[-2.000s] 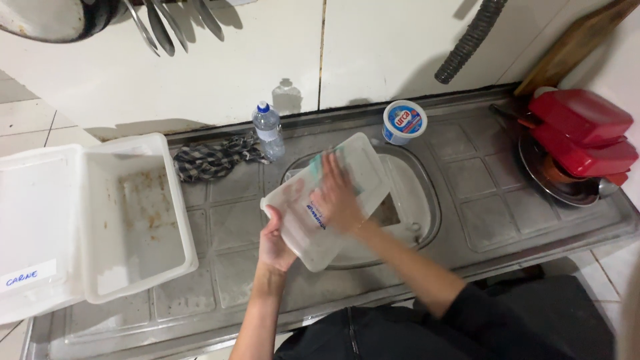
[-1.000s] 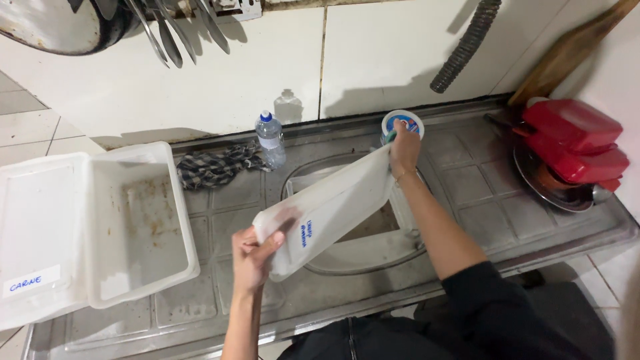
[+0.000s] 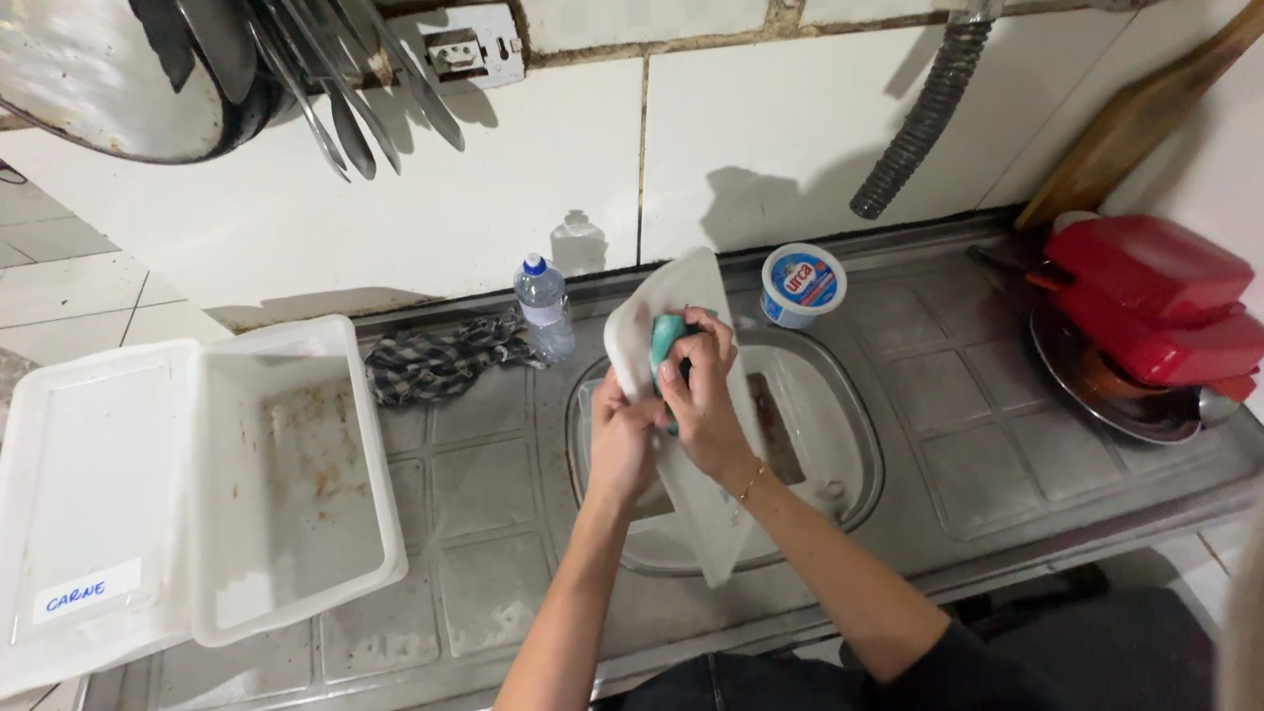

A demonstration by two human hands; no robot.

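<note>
A white plastic lid (image 3: 696, 494) is tilted on edge above the oval metal sink (image 3: 869, 434). My left hand (image 3: 624, 434) grips its left edge. Pressed to the lid near its upper end is a green sponge (image 3: 666, 334), held in my right hand (image 3: 703, 395). Inside the sink lies a whitish plastic container (image 3: 820, 405), partly hidden by the lid. Behind the sink stand a plastic bottle with a blue cap (image 3: 543, 311) and a round tub with a blue label (image 3: 803, 284). A checkered cloth (image 3: 439, 360) is bunched left of the bottle.
At left are a stained white plastic bin (image 3: 306, 474) and a labelled lid (image 3: 104, 494). Red containers (image 3: 1155, 296) rest on a dark pan (image 3: 1116, 395) at right, by a wooden board (image 3: 1136, 109). A corrugated hose (image 3: 923, 118) and metal utensils (image 3: 346, 118) hang above.
My right hand has moved from the lid's far right corner down to its upper left part, beside my left hand. The lid has turned to a steeper, more upright angle.
</note>
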